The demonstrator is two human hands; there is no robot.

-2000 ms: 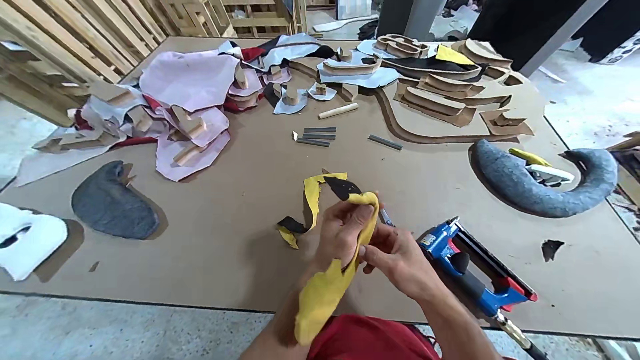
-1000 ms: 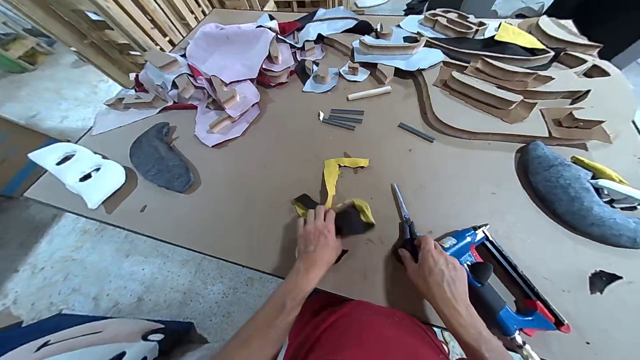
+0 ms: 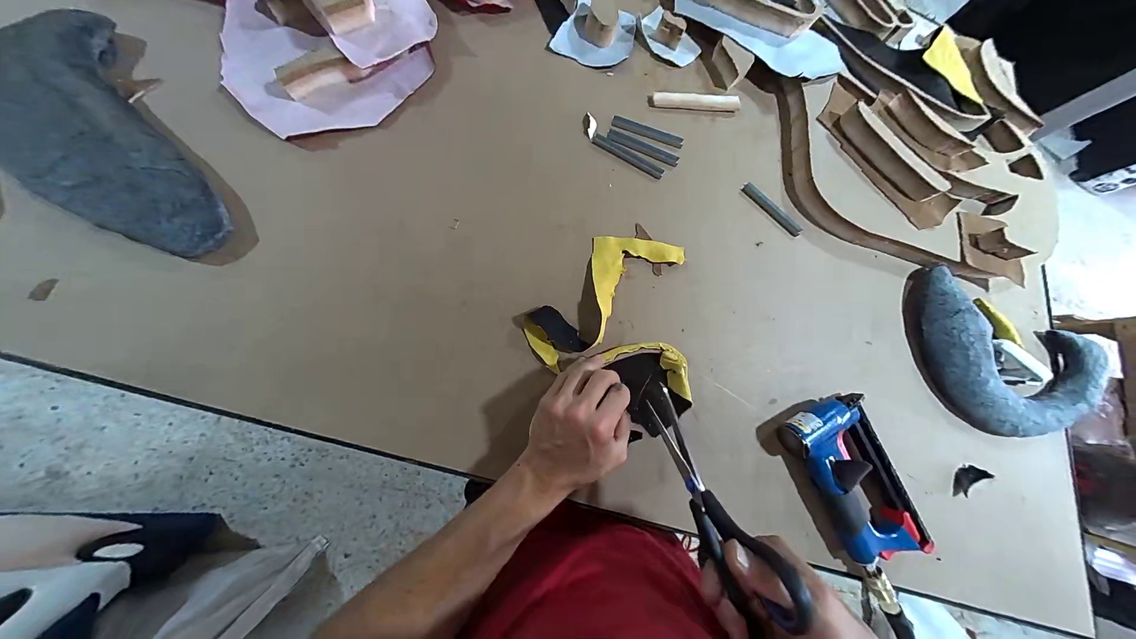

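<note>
My left hand [image 3: 581, 426] grips a black piece with a yellow fabric edge [image 3: 643, 382] near the front of the table. My right hand [image 3: 772, 586] holds black-handled scissors [image 3: 688, 479] at the bottom right, their slim blades parted at the black part of the piece. A thin yellow strip [image 3: 606, 284] lies bent on the table beyond my left hand, beside a black and yellow curled end [image 3: 552, 333]. How the strip joins the held piece is hidden by my fingers. A blue pneumatic stapler [image 3: 852, 479] lies to the right of the scissors.
Grey padded shapes lie at the left [image 3: 106, 133] and right [image 3: 967, 373]. Several dark sticks [image 3: 639, 146], a pale wooden dowel [image 3: 695, 102] and curved brown parts [image 3: 896, 151] are farther back. Pink pieces [image 3: 355, 89] lie at the upper left. The table's front edge [image 3: 266, 422] runs before me.
The yellow material was lifted in both hands two seconds ago; the work is now down on the table. My right hand has brought the scissors from the table to the black material. The view has moved closer.
</note>
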